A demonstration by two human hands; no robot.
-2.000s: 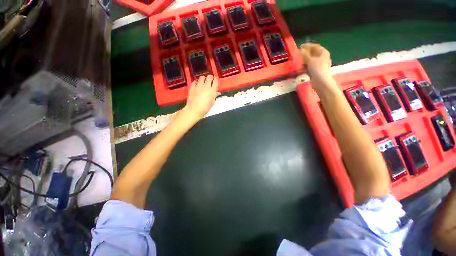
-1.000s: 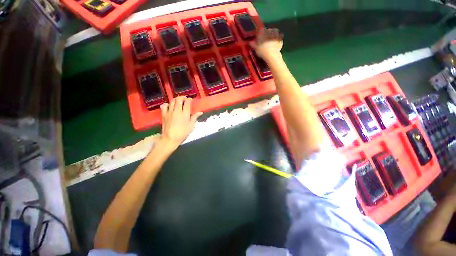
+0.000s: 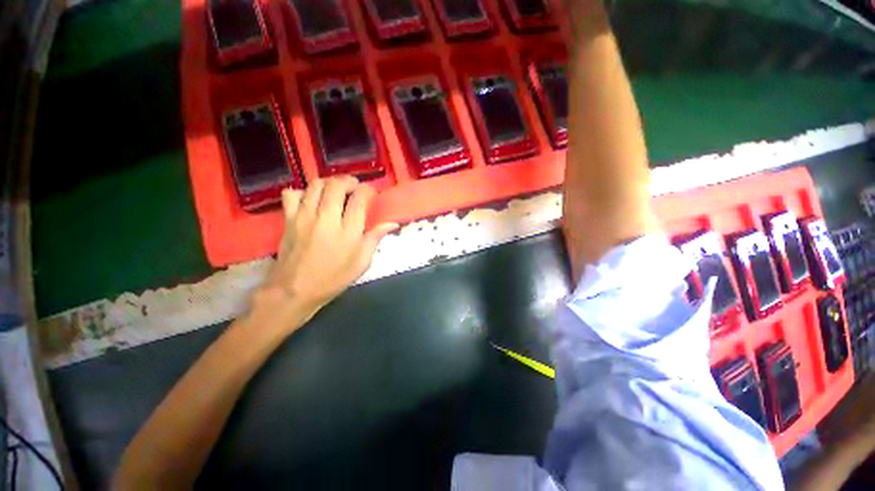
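A red assembly tray [image 3: 225, 230] lies over the green conveyor and its pale rail, cut off by the top edge. It holds two rows of red device units [image 3: 259, 151] with dark windows. My left hand [image 3: 326, 235] rests with its fingers on the tray's near edge, below the first two units; whether it grips the edge cannot be told. My right arm reaches across the tray's right side, and the right hand [image 3: 585, 8] is mostly cut off by the top edge. A thin yellow stick with a dark fine tip [image 3: 525, 361] lies on the bench, partly under my right sleeve.
Another red tray [image 3: 804, 408] with device units lies at the right on the dark bench [image 3: 403, 384]. The worn pale rail [image 3: 173, 307] runs between bench and green conveyor [image 3: 106, 221]. A person's arm [image 3: 844, 460] shows at the lower right. A dark cable is at the lower left.
The view has moved closer to the far tray. My right hand has moved from the tray's right end up to its far side. The yellow stick has come into view on the bench.
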